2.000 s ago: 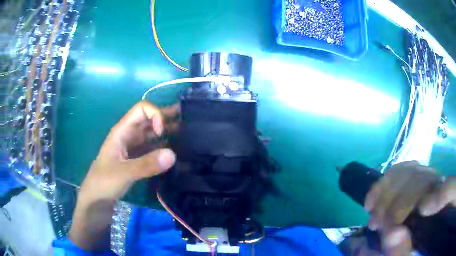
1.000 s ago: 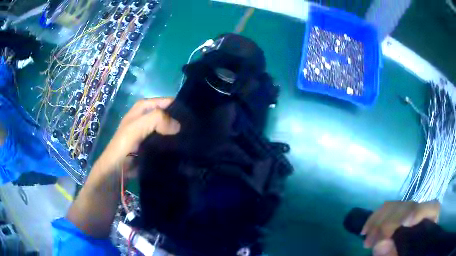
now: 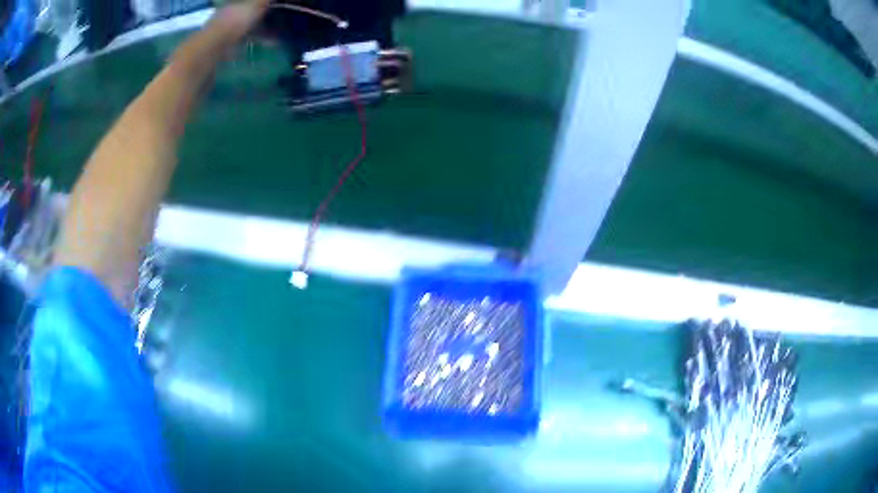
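The black housing (image 3: 337, 19) is at the top of the view over the dark green conveyor belt, cut off by the upper edge. Its near end shows a pale rectangular block (image 3: 343, 67). A thin red lead (image 3: 363, 149) hangs from it and ends in a small white connector (image 3: 299, 279). My left arm reaches up to the housing's left side. My left hand (image 3: 241, 10) is mostly cut off at the top edge, so its fingers cannot be seen. My right hand and the screwdriver are out of the picture.
A blue screw bin (image 3: 393, 385) full of silver screws stands on the green bench. A bundle of white-lead parts (image 3: 736, 424) lies to its right. A pale metal edge (image 3: 260, 234) separates bench and belt. A pale upright post (image 3: 616, 135) rises behind the bin.
The view has tilted forward. The housing has moved from the bench to over the conveyor belt, with my left arm stretched after it. My right hand and the screwdriver have left the picture.
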